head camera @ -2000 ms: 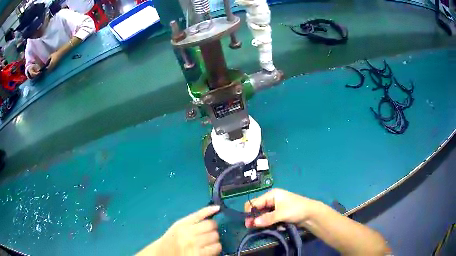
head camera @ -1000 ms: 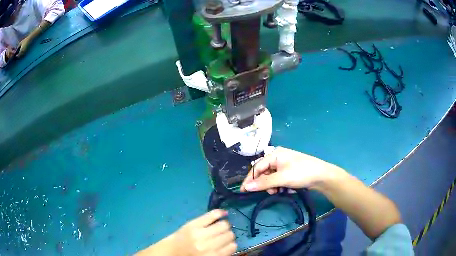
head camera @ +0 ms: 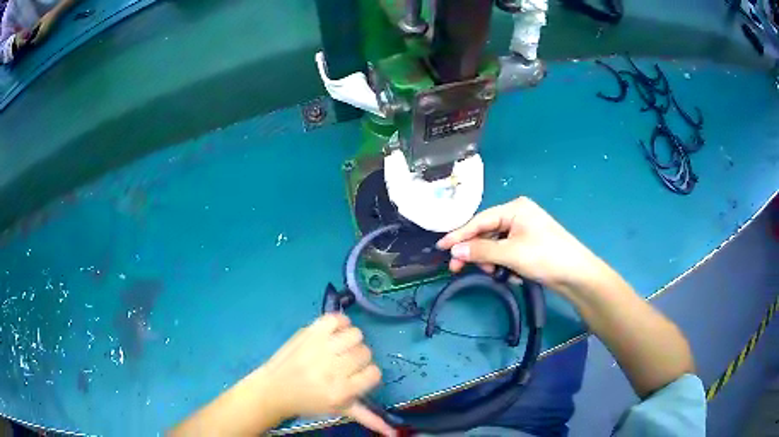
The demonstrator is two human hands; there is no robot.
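Note:
A black headband assembly [head camera: 533,329] lies looped in front of the press, its lower arc at the bench's front edge. One C-shaped yoke [head camera: 354,275] reaches over the press base [head camera: 378,277]; another yoke [head camera: 478,288] sits inside the loop, with a thin wire across its opening. My left hand [head camera: 325,367] grips the band's left side, its black end showing above my fingers. My right hand [head camera: 521,247] pinches a small dark part of the assembly at the base's right, just below the white padded fixture [head camera: 436,201]; my fingers partly hide it.
The green press with its metal ram [head camera: 448,128] stands ahead, with a white-wrapped side piece [head camera: 350,85] left and the wrapped lever [head camera: 530,30] right. Tangled loose yokes [head camera: 670,145] lie at right. Another person's hand [head camera: 26,36] shows upper left.
The view has shifted, so the press sits higher in it. My right hand has moved up towards the fixture. My left hand now grips the band, which has opened into a wider loop.

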